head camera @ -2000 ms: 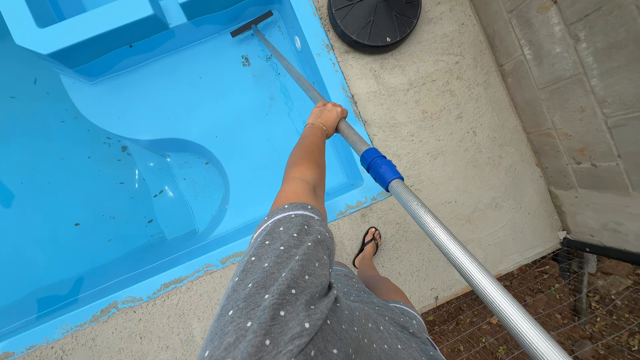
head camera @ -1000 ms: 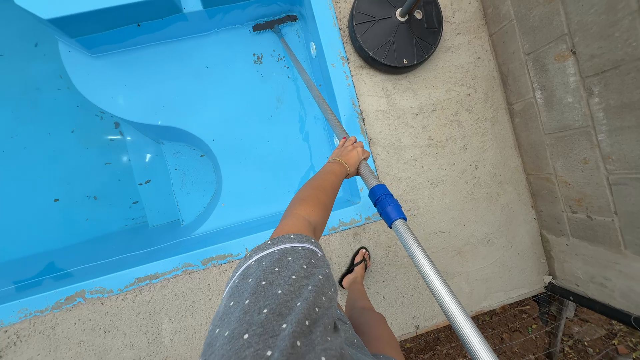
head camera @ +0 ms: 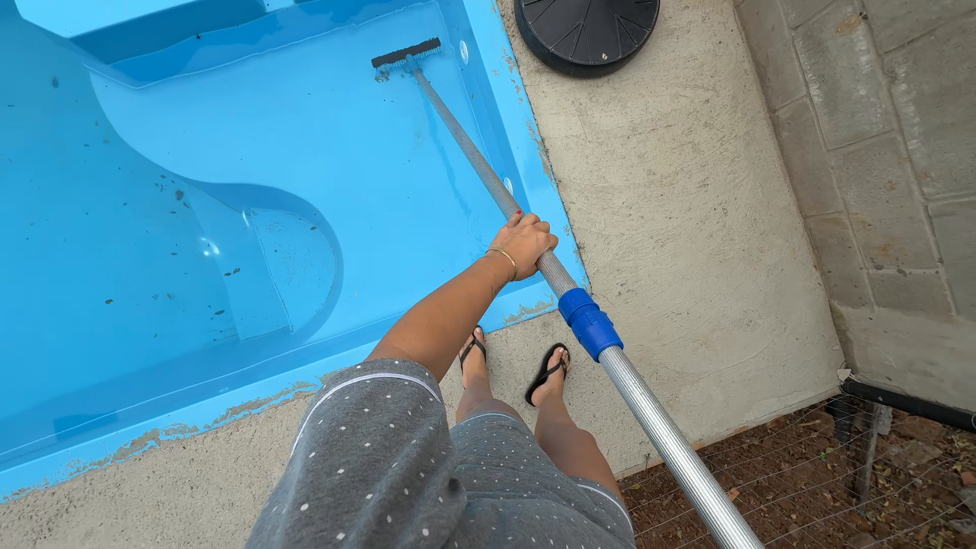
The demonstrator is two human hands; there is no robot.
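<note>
My left hand [head camera: 522, 242], with a thin bracelet at its wrist, is closed around the upper section of a gray telescopic pole [head camera: 465, 145], just above its blue locking collar [head camera: 589, 324]. A ribbed silver section of the pole [head camera: 671, 442] runs down past the bottom edge. My right hand is out of view. At the far end, a pool brush with a dark back [head camera: 406, 52] lies in the water of a blue pool [head camera: 366, 191], over its shallow floor. Dark debris [head camera: 383, 74] shows beside the bristles.
Both feet, in black flip-flops [head camera: 547, 375], stand on the concrete deck [head camera: 679, 229] by the pool's corner. A round black base [head camera: 589, 30] sits on the deck at the top. A block wall [head camera: 877, 152] rises at the right. Wire fencing [head camera: 762, 465] covers soil at lower right.
The brush has moved toward me, to the debris that lay apart from it earlier. A second foot now shows beside the other. My left hand has stayed on the pole.
</note>
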